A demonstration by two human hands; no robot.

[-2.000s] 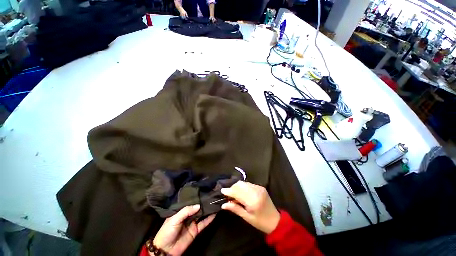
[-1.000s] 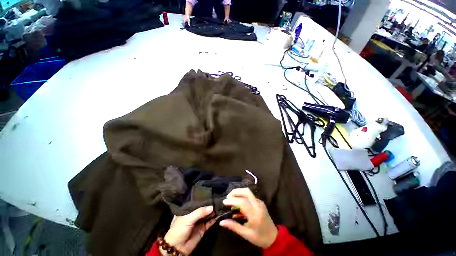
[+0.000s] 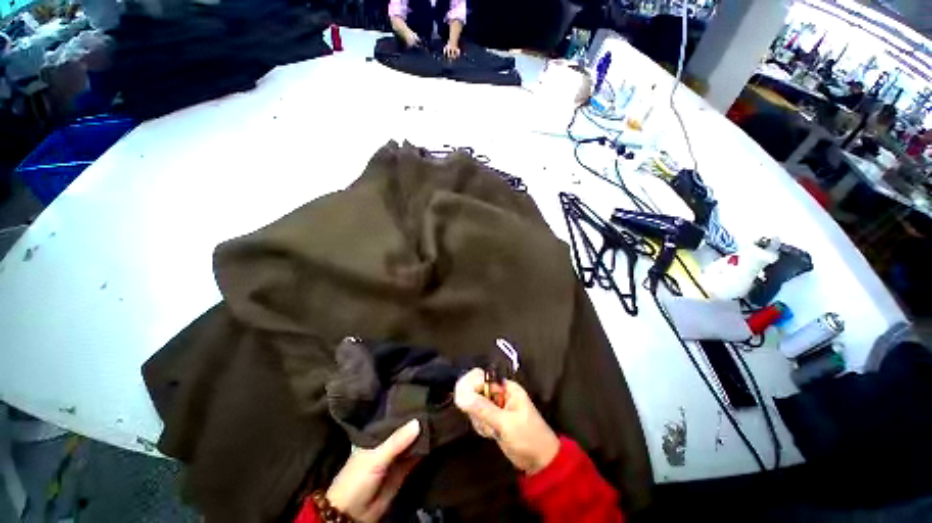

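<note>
Dark brown trousers lie heaped on the white table, with the waistband pulled toward me and its darker inside showing. My left hand grips the waistband, thumb on top, fingers hidden beneath the cloth. My right hand holds small thread snips with orange-yellow handles, just above the right part of the waistband. A white hanger loop sticks up beyond my right hand.
On the right of the table lie black hangers, a black hair dryer, a white spray gun, a grey pad, a phone, a red spool and cables. A person handles dark cloth opposite.
My right hand has lifted from the waistband edge, and the snips now point up and away from me. My left hand still holds the waistband. The person opposite has moved their hands over the dark cloth.
</note>
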